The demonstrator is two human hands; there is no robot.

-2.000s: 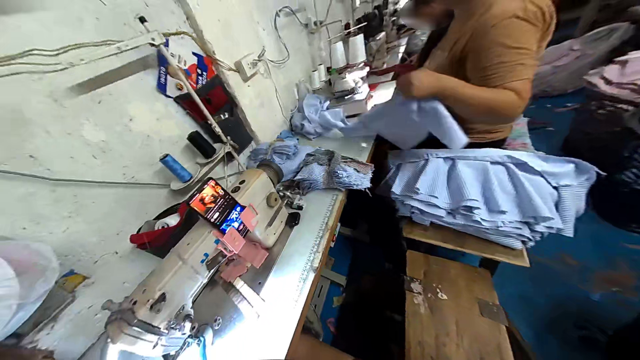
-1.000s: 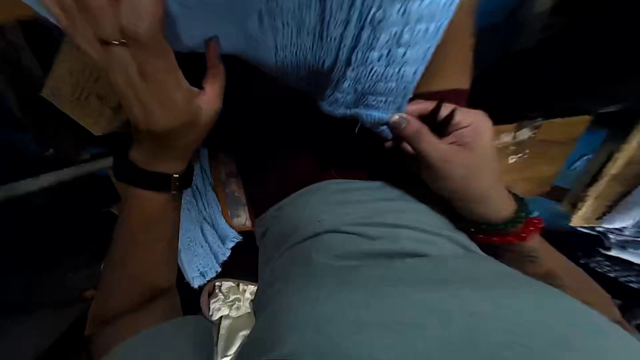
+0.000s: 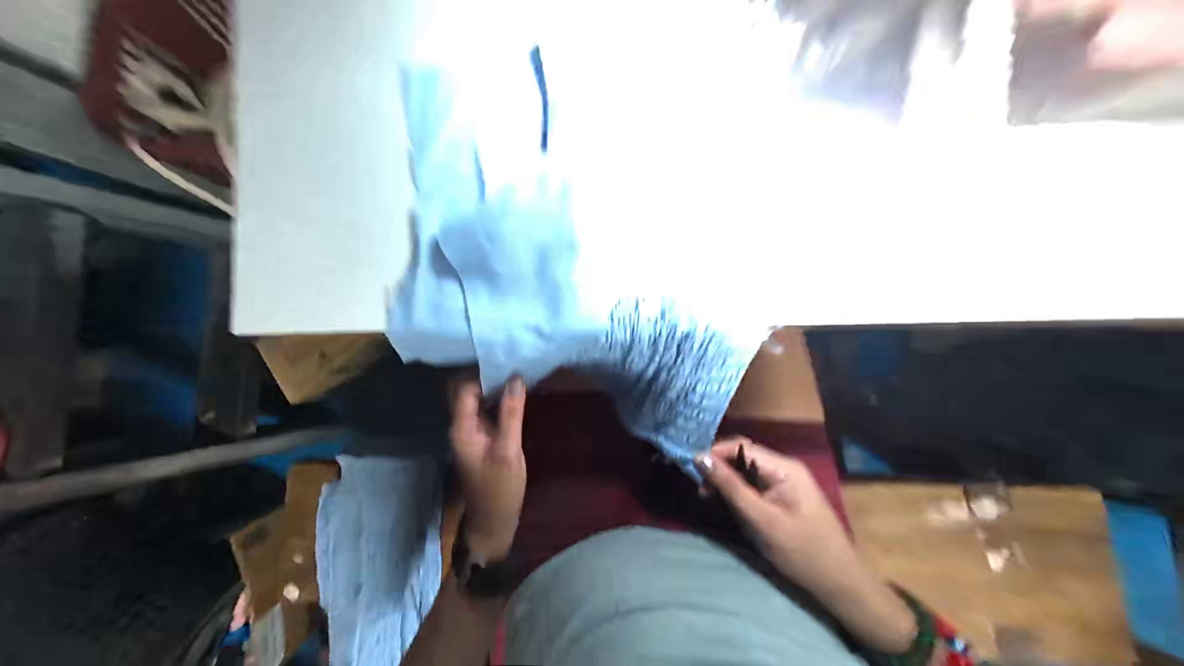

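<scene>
A light blue fabric piece (image 3: 518,277) lies partly on the white table and hangs over its front edge; its right part is gathered into fine wrinkles. My left hand (image 3: 490,453) is at the cloth's lower left edge, thumb and fingers at the hem. With thumb and fingertips my right hand (image 3: 777,499) pinches the lower corner of the gathered part, and a small dark tool, its kind unclear, shows in that palm. Glare washes out the upper part of the cloth.
The white table (image 3: 314,203) spans the upper view, overexposed. Another blue striped cloth (image 3: 379,555) hangs at the lower left. A wooden surface (image 3: 999,564) with small scraps is at the lower right. A dark red item (image 3: 166,92) is at the upper left.
The view has swung from the sewing machine down to my lap and now takes in the table. The gathered cloth was held up a second ago; now it rests partly on the table.
</scene>
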